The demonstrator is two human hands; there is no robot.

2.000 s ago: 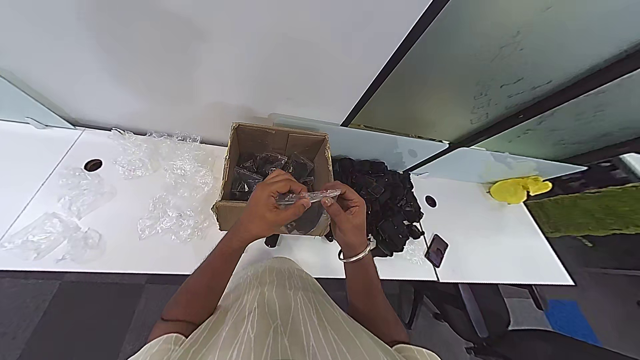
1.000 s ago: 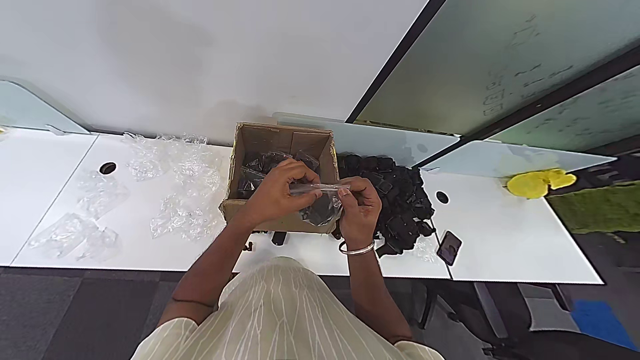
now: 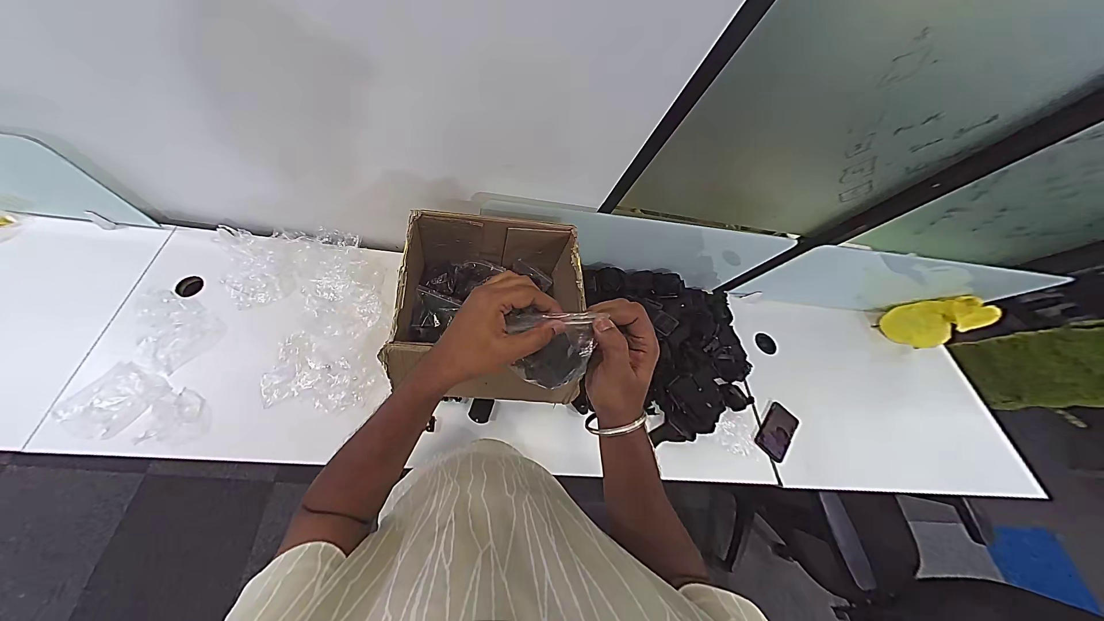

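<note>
Between my hands hangs a clear plastic bag [image 3: 556, 358] with something dark inside. My left hand [image 3: 498, 326] pinches the left part of its top edge, and my right hand [image 3: 623, 349], with a silver bangle on the wrist, grips the right end. Both are over the front of a cardboard box [image 3: 492, 379], which holds several clear bags with black items [image 3: 440, 302]. A pile of black items [image 3: 690, 362], too jumbled to name exactly, lies right of the box, close to my right hand.
Crumpled clear plastic bags [image 3: 323, 319] are spread over the left of the white desk [image 3: 250, 431]. A phone [image 3: 777, 431] lies on the right, and a yellow object [image 3: 923, 323] farther right. Glass partitions [image 3: 733, 241] stand behind. An office chair [image 3: 862, 552] is below the desk's right part.
The bag hangs lower beneath my fingers than two seconds ago, when it was mostly hidden by my hands. Both hands still hold its top edge.
</note>
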